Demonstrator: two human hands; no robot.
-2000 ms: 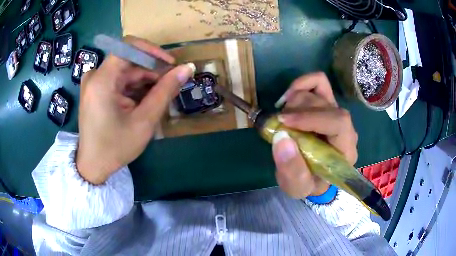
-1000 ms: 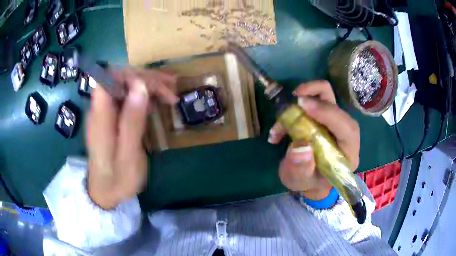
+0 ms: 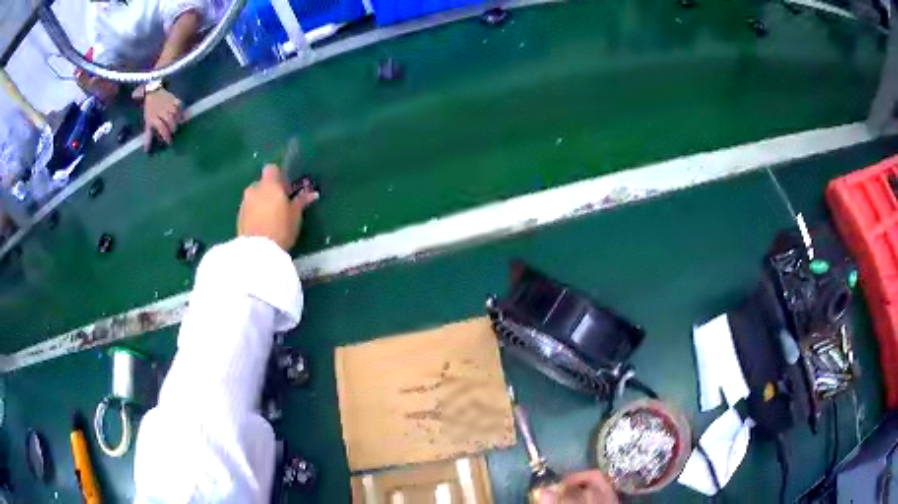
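My left hand (image 3: pixel 268 212) is stretched far forward over the green strip beyond the pale ledge. A small black housing (image 3: pixel 307 185) is at its fingertips; whether they grip it or only touch it is unclear. The grey tweezers (image 3: pixel 292 153) stick out blurred from the same hand. My right hand (image 3: pixel 589 488) is cut off by the bottom edge and holds the soldering iron (image 3: pixel 532 448), its barrel pointing up beside the cardboard sheet (image 3: pixel 423 399). The brown fixture (image 3: pixel 372 488) is cut off at the bottom; no housing shows in its visible part.
Other black housings (image 3: pixel 190 250) lie along the strip and beside my left sleeve. A pale ledge (image 3: pixel 512 219) crosses the bench. A black fan (image 3: pixel 566 330), shavings pot (image 3: pixel 642 448), white paper (image 3: pixel 719 362) and red basket (image 3: pixel 876 246) are right. Another person's hand (image 3: pixel 160 116) is upper left.
The view has shifted forward. My left hand has gone from beside the fixture to beyond the ledge. A housing was in the fixture earlier; one is now at my left fingertips.
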